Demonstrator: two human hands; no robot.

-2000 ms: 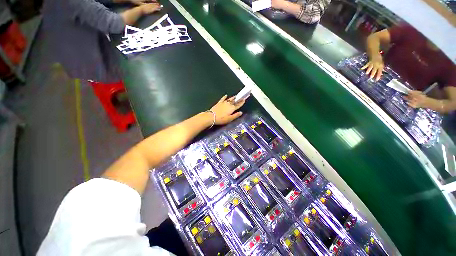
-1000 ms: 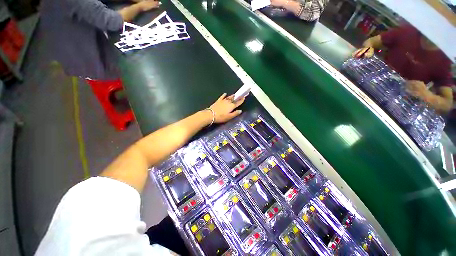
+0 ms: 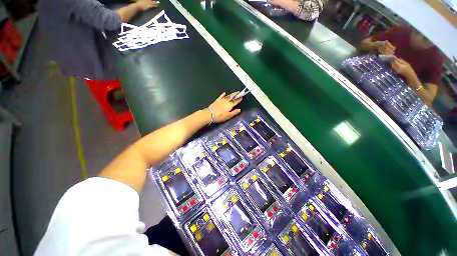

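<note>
My left hand (image 3: 225, 107) reaches past the far edge of the tray, low over the green bench. Its fingers hold a small, thin white piece, likely a card or label (image 3: 242, 93), beside the conveyor rail. The clear blister tray (image 3: 201, 204) lies in front of me, with rows of pockets. Each visible pocket holds a small unit (image 3: 178, 188) with a dark screen, yellow spots at one end and red at the other. My right hand is out of the picture.
White skeleton frames (image 3: 150, 34) lie in a pile further along the bench. A green conveyor (image 3: 300, 100) runs beside its pale rail (image 3: 228, 59). Across it, a person handles clear trays (image 3: 391, 95). Another person sits at far left above a red stool (image 3: 112, 105).
The white piece in my left hand shows narrower than before; the hand has hardly moved. Across the conveyor, the person's hands have come together over their tray.
</note>
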